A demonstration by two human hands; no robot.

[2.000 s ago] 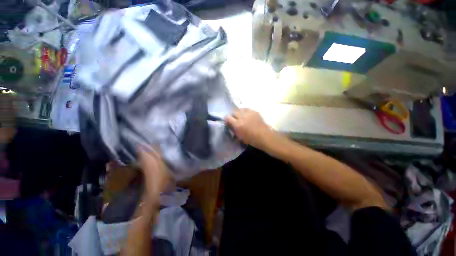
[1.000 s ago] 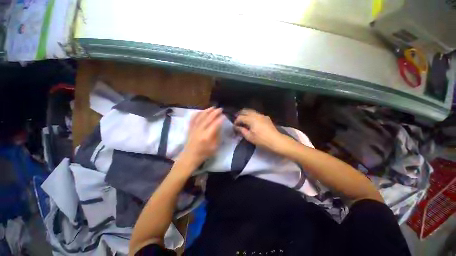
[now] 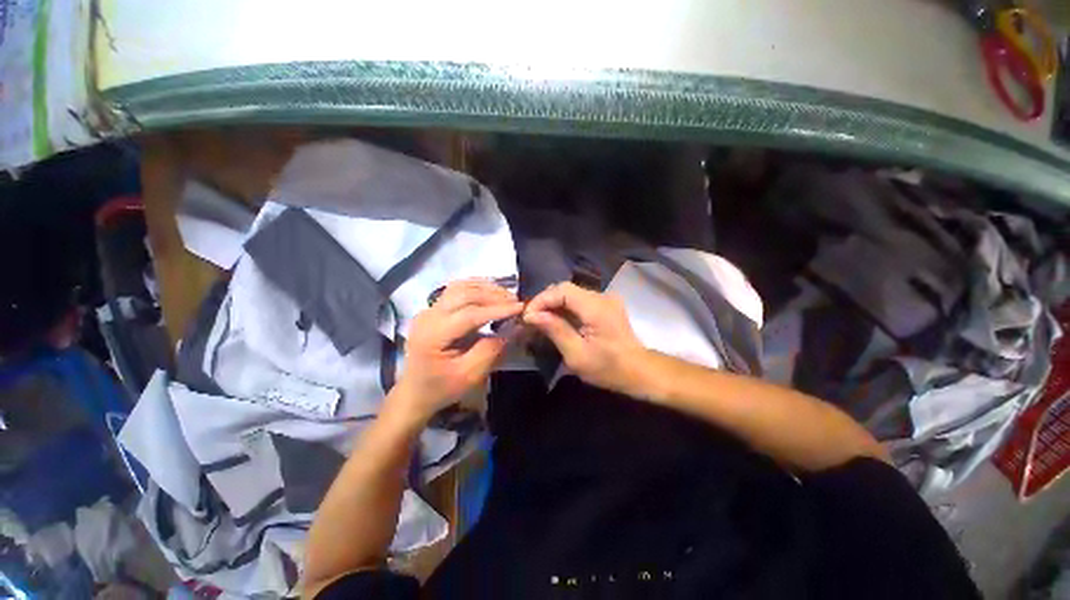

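Note:
The garment piece point(image 3: 452, 252), whitish cloth with dark grey stripes and patches, lies across my lap below the table edge. My left hand point(image 3: 458, 340) and my right hand point(image 3: 583, 334) meet over it, fingertips almost touching. Both pinch a small part of its edge between thumb and forefinger; the exact bit held is hidden by the fingers. A dark grey patch point(image 3: 315, 275) lies on the cloth left of my left hand. The cloth's rounded whitish end point(image 3: 722, 287) shows right of my right hand.
The pale table point(image 3: 563, 33) with its green edge crosses the top. Scissors point(image 3: 1014, 65) lie at its right. Heaps of cut cloth sit below left point(image 3: 223, 469) and right point(image 3: 892, 281). A red crate point(image 3: 1038, 434) stands far right, printed plastic packaging point(image 3: 47, 76) upper left.
The garment piece has come off the table onto my lap and since spread out on the left. My hands have moved closer together, fingertips now meeting. The view has tilted down, away from the machine.

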